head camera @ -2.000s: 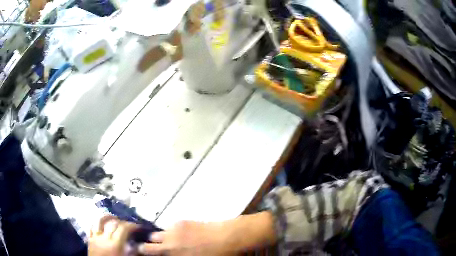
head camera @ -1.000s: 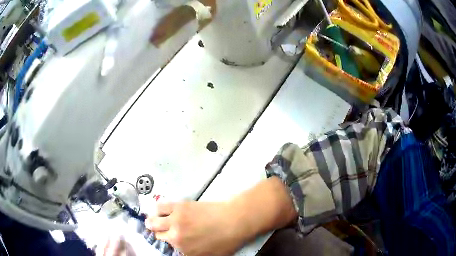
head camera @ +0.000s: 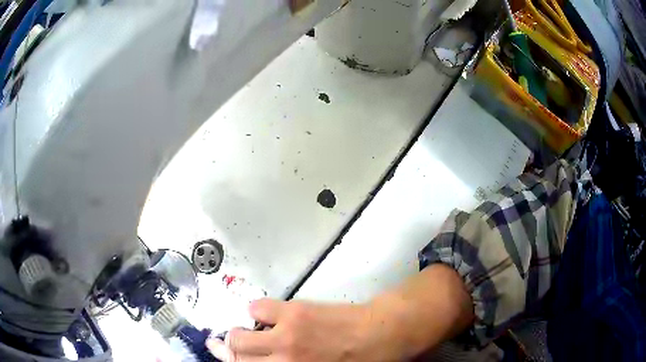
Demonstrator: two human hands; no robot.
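The dark navy cloth (head camera: 193,338) lies at the bottom, beside the presser foot area (head camera: 134,283) and a pale ribbed knob (head camera: 167,319). Bright white glare or cloth is left of it. My right hand (head camera: 294,332) rests low on the machine bed (head camera: 283,177), its fingertips pinching the edge of the navy cloth. A pale fingertip touches the cloth beside them; I cannot tell whether it is my left hand's. The rest of my left hand is not visible. The needle is too blurred to make out.
The off-white machine arm (head camera: 92,141) fills the left, with a pale tension dial (head camera: 37,276) low on it. A yellow-orange tool box (head camera: 528,106) holding a green-handled tool (head camera: 525,63) stands upper right. Dark cloth lies at the right edge.
The view has moved closer to the bed, so the tool box sits further right. My right hand stays at the cloth. The blurred left hand seen low down earlier is no longer clearly visible.
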